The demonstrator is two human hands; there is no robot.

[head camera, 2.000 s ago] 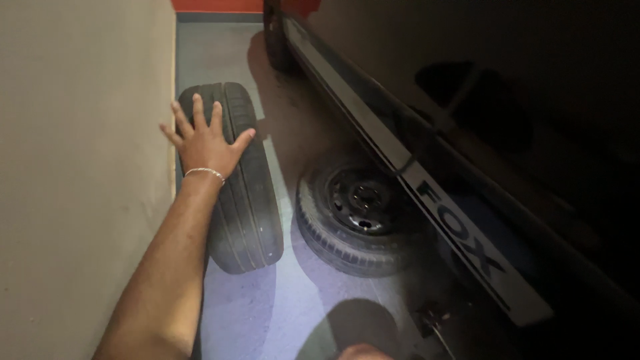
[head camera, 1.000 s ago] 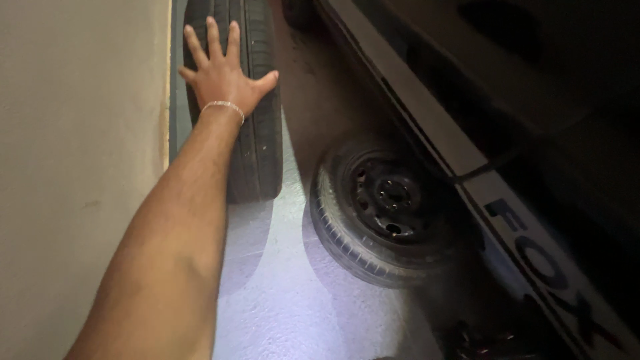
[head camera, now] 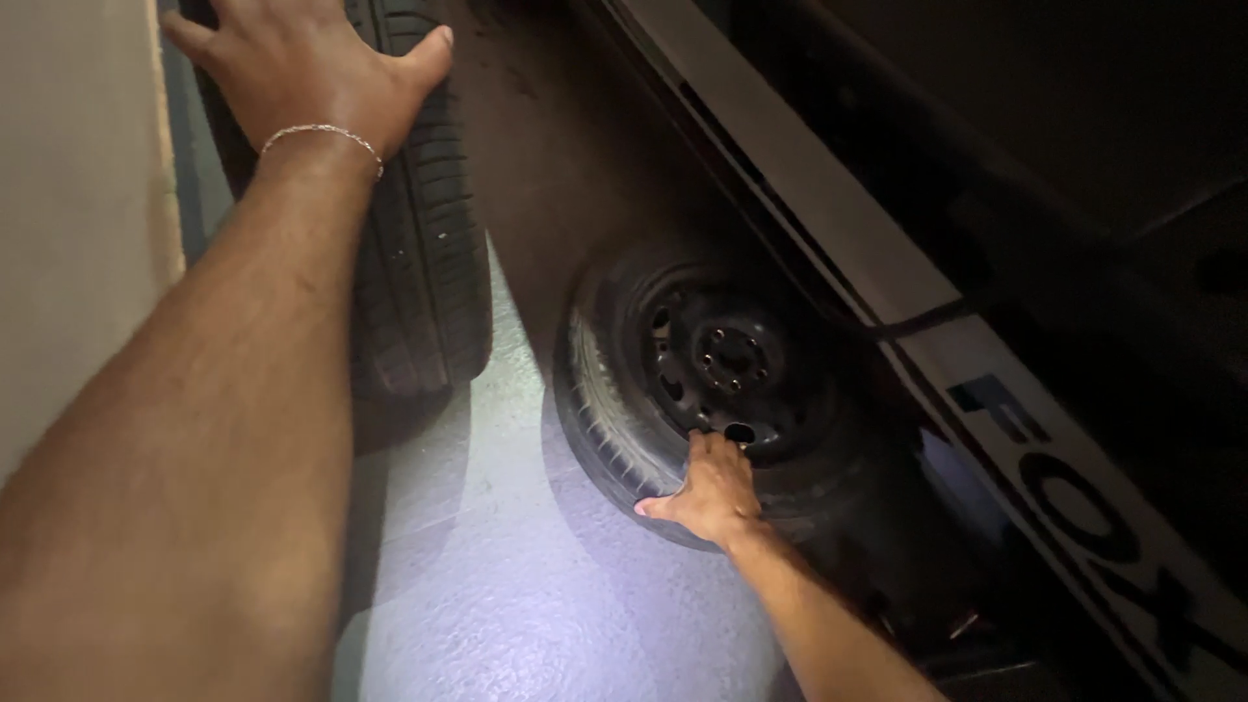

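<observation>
My left hand, with a thin bracelet at the wrist, is spread over the tread of an upright tire at the upper left; its upper fingers are cut off by the frame edge. A second wheel, a tire on a black steel rim, lies flat on the floor beside the car. My right hand is on its near side, fingers over the rim's edge by a vent hole and thumb against the tire's outer side.
A dark car's sill with a light strip bearing lettering runs diagonally along the right. A pale wall stands at the left. The grey floor is lit between them. Small dark items, hard to make out, lie at the lower right.
My right hand has come in from below and taken hold of the lying wheel. My left hand remains spread at the upright tire. The view has moved closer.
</observation>
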